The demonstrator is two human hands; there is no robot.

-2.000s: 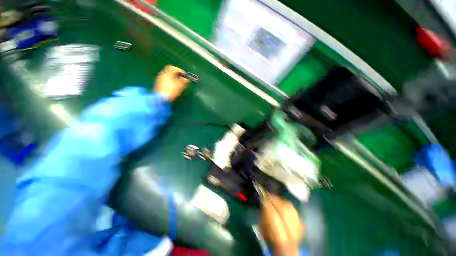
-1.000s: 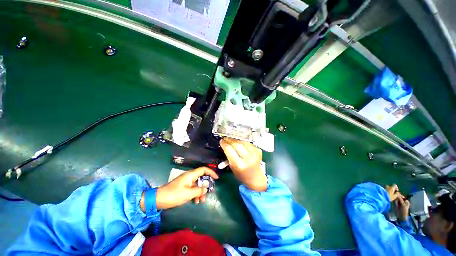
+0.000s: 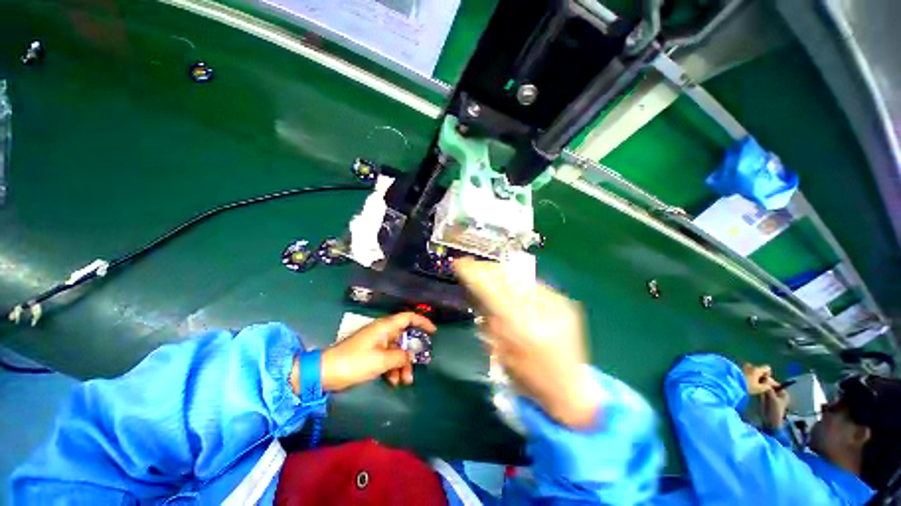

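My left hand (image 3: 373,354) holds a round module (image 3: 416,345) by its edge, in front of the black fixture base (image 3: 395,289) with its red light. My right hand (image 3: 529,331) is blurred, just right of the base; whether it holds anything cannot be told. Another round module (image 3: 440,259) sits in the fixture under the raised pale green press head (image 3: 481,188) and clear block. A white pad (image 3: 353,325) lies partly behind my left hand.
Two round modules (image 3: 298,256) lie left of the fixture by a crumpled white wad (image 3: 369,225). A black cable (image 3: 217,210) runs left. More modules (image 3: 201,71) lie on the green bench. A coworker in a blue smock (image 3: 726,420) works at the right.
My right hand has drawn back from under the press head towards the right, uncovering the module in the fixture. My left hand still holds its module. The view has shifted slightly.
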